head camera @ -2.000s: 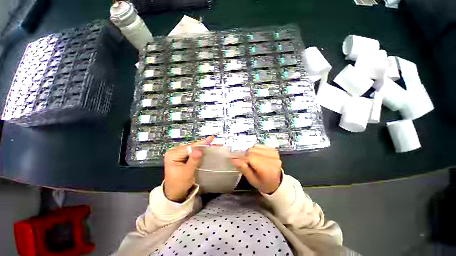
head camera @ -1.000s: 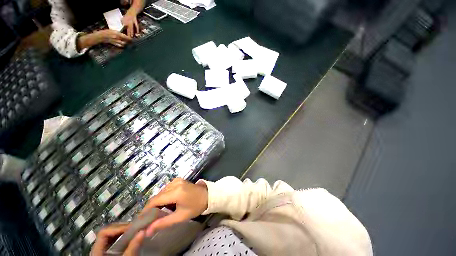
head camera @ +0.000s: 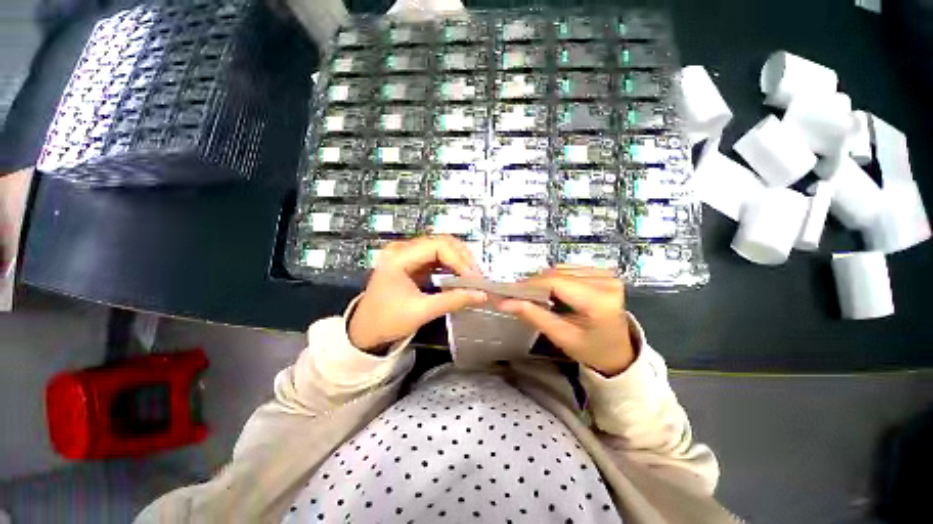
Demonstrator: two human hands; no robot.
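My left hand point(head camera: 411, 294) and my right hand point(head camera: 583, 315) pinch the upper edge of a grey sticker strip point(head camera: 489, 336) between their fingertips. The strip hangs down in front of my body, over the table's near edge, with thin pale lines across it. Its top looks folded or bent between the hands. Just beyond the hands lies a clear blister tray point(head camera: 291, 227) with rows of small circuit boards point(head camera: 389, 189) in its pockets. My fingertips are at the tray's near edge.
Stacked trays point(head camera: 143, 92) stand to the left. Loose white curls of used liner point(head camera: 774, 223) lie in a pile to the right. A red stool point(head camera: 128, 405) is on the floor at lower left. A blurred pale object, perhaps the bottle point(head camera: 321, 18), is at the top edge.
The view swung right and back. Both hands stay on the strip; its top, spread flat between the fingers two seconds ago, now appears folded. The other person's hands are out of view.
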